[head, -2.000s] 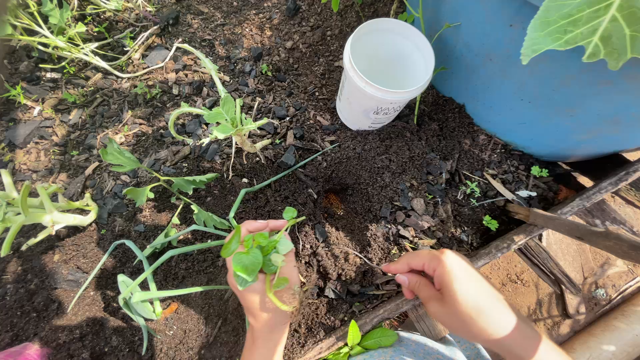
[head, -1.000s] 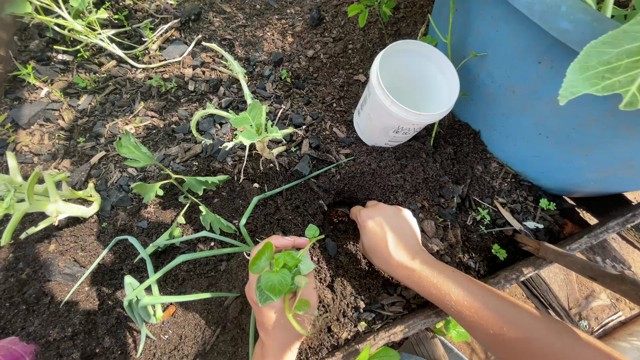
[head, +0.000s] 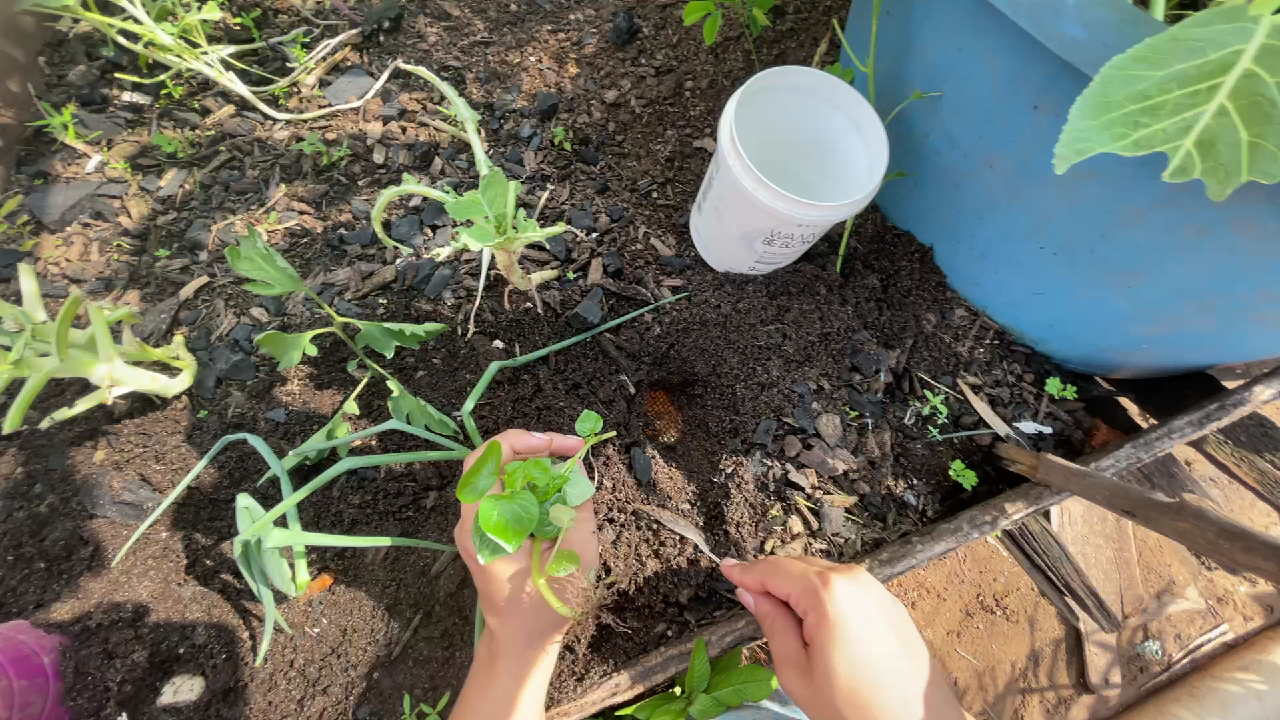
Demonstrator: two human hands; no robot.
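My left hand (head: 525, 560) is closed round a small seedling (head: 525, 505) with rounded green leaves; fine roots hang by the palm. To its right, my right hand (head: 830, 620) pinches the thin end of a dry leaf or flat spoon-like piece (head: 680, 528), too unclear to tell which, over the soil. A small hole (head: 662, 415) in the dark soil lies above and between both hands, with something orange-brown inside. Long green onion leaves (head: 370, 465) spread left of my left hand. Behind the hole stands an open white plastic tub (head: 790, 170), tilted slightly.
A large blue plastic container (head: 1060, 220) fills the upper right, a broad leaf (head: 1180, 100) hanging over it. A wooden pole (head: 960, 515) edges the bed, with a broken branch (head: 1140, 505) across it. Uprooted plants (head: 490, 220) and charcoal bits lie on the soil.
A second ago my right hand was down in the soil at the hole; it has drawn back toward the wooden edge. My left hand keeps the seedling.
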